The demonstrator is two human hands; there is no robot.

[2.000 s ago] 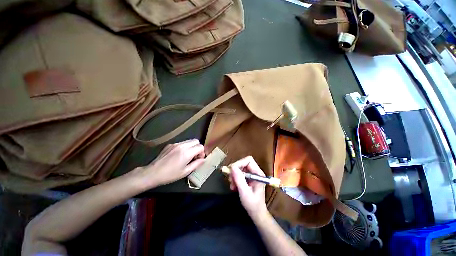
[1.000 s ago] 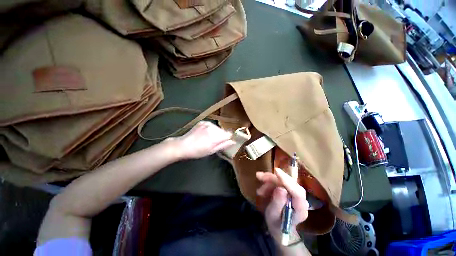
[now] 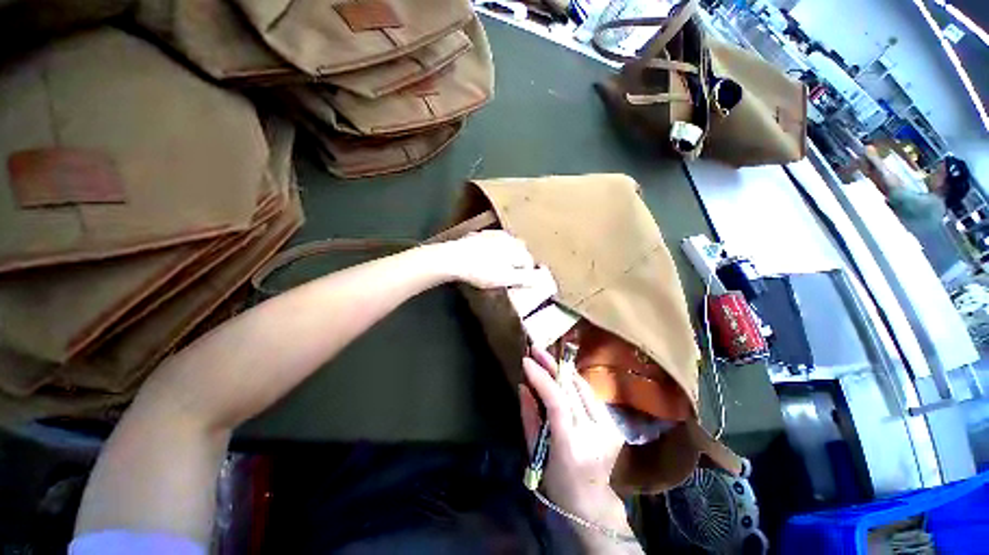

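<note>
A tan fabric bag (image 3: pixel 602 239) lies open on the green table, with an orange lining panel (image 3: pixel 624 374) showing inside. My left hand (image 3: pixel 493 260) holds a pale webbing tab (image 3: pixel 531 291) at the bag's opening. A second pale tab (image 3: pixel 551 323) shows just below it. My right hand (image 3: pixel 575 423) is at the opening beside the tabs, holding a slim pen-shaped tool (image 3: pixel 538 450) with a thin cord at its lower end. The tool's tip is hard to make out near the fingers.
Stacked tan bags (image 3: pixel 130 119) are at the left and far left. Another bag (image 3: pixel 748 103) stands at the far edge. A power strip (image 3: pixel 703 255), red can (image 3: pixel 740 325), small fan (image 3: pixel 705 510) and blue bin (image 3: pixel 824 537) are at the right. A person (image 3: pixel 922 206) is in the background.
The left hand has moved up to the tabs at the opening. The right hand has turned the tool and brought it to the tabs. The view has shifted, showing more background at right.
</note>
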